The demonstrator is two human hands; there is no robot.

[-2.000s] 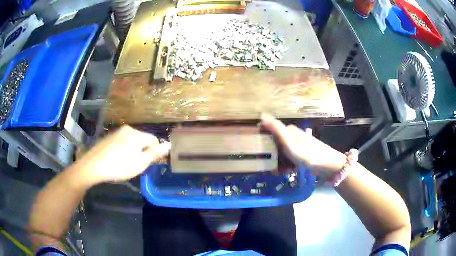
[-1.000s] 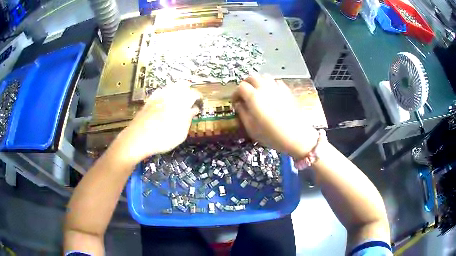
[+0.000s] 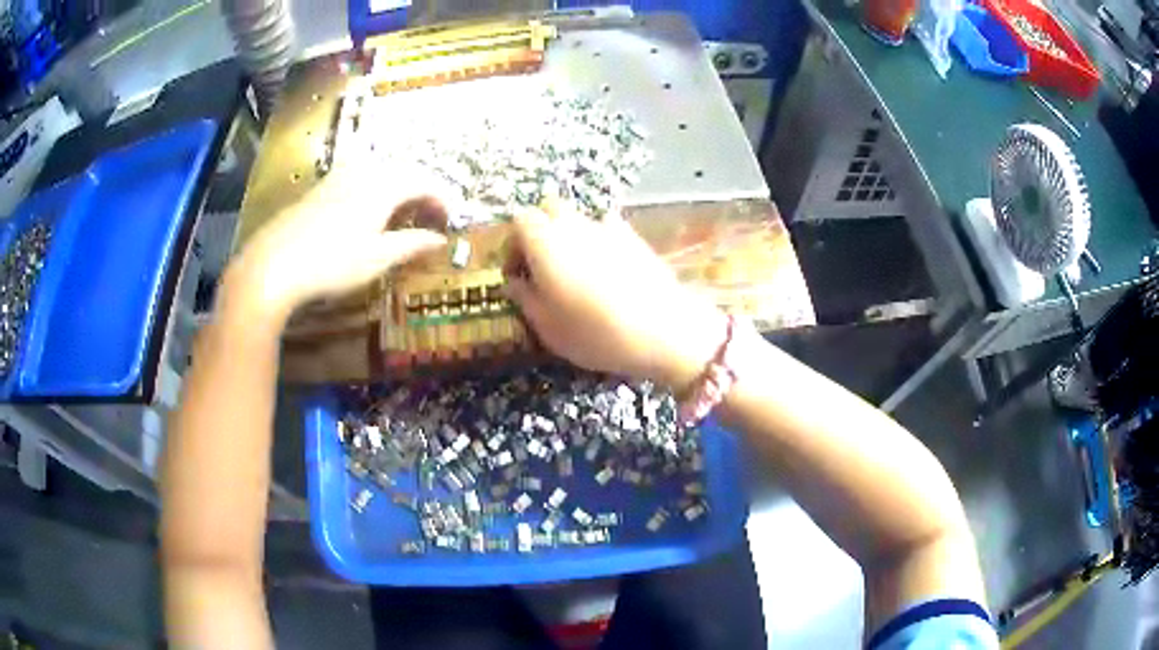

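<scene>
The brass-coloured loading fixture (image 3: pixel 451 333) lies on the wooden front board, with dark slots, a thin green line and red-brown teeth on its near edge. My right hand (image 3: pixel 591 286) is over the fixture's right end, fingers bent down; what the fingertips hold is hidden. My left hand (image 3: pixel 337 241) is above and left of the fixture at the pile's near edge, thumb and fingers apart, overexposed. A single connector (image 3: pixel 460 250) lies just behind the fixture, between the hands. The connector pile (image 3: pixel 559 146) spreads on the metal plate behind.
The near blue tray (image 3: pixel 508 568) below the board holds many scattered connectors. A second fixture (image 3: pixel 458 64) sits at the plate's far end. The guide rail (image 3: pixel 341 121) runs along the pile's left. Blue side trays (image 3: pixel 121 254) stand left; a white fan (image 3: pixel 1040 203) stands right.
The fixture, earlier tilted up over the tray, now lies on the board. Over the last second my left hand moved left and opened off the fixture; my right hand shifted left.
</scene>
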